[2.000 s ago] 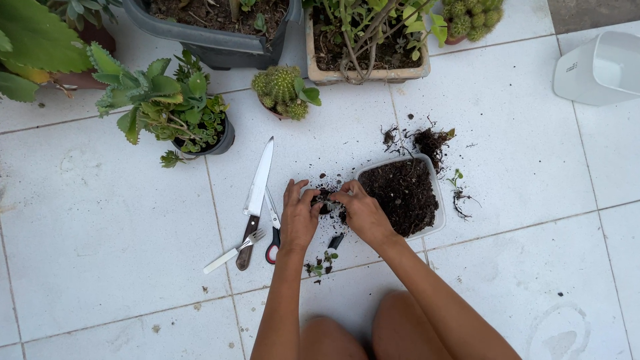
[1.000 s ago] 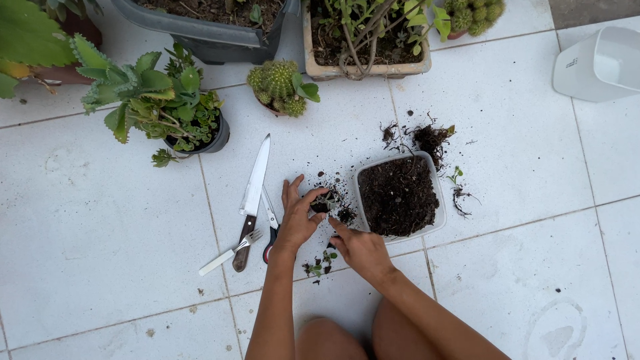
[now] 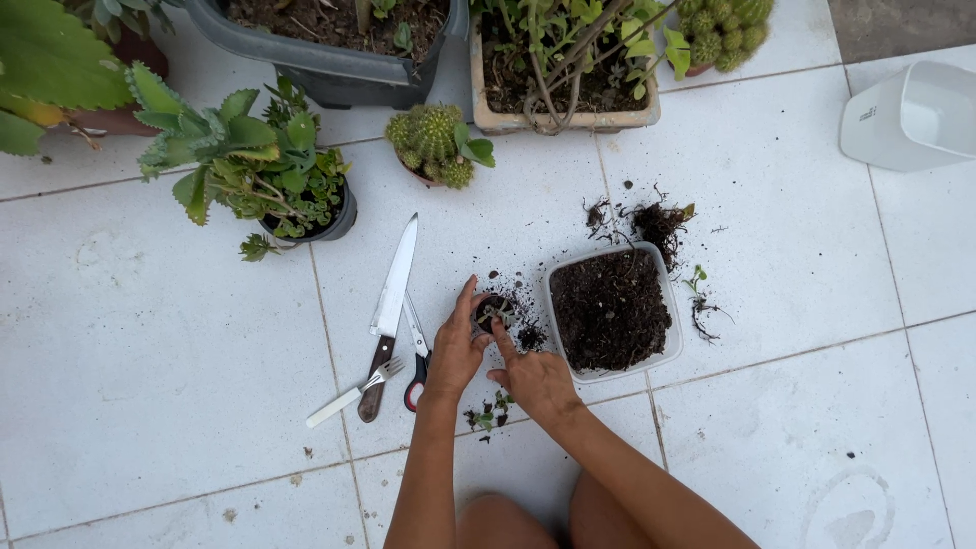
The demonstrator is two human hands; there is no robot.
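My left hand [image 3: 456, 347] is curved around the side of a small round pot [image 3: 488, 316] of dark soil with a little plant [image 3: 499, 311] in it. The index finger of my right hand [image 3: 534, 377] points down at the soil by the plant's base. Right of the pot is a square plastic tub [image 3: 677, 343] filled with dark soil [image 3: 610, 313]. Left of my left hand lie scissors [image 3: 418, 366], a kitchen knife [image 3: 394, 286] and a fork [image 3: 358, 390] whose tines cross the knife's handle. Small cuttings [image 3: 486, 418] lie below my hands.
Root clumps [image 3: 662, 225] and a rooted seedling [image 3: 698, 293] lie beside the tub on the white tiles. Farther back stand a potted succulent [image 3: 244, 152], a small cactus [image 3: 435, 141], a grey planter [image 3: 320, 57] and a rectangular planter [image 3: 568, 122]. A white plastic container [image 3: 884, 126] is at the far right.
My hands have been working close together beside the tub. The right index finger now reaches over the pot's soil, where the little plant shows plainly.
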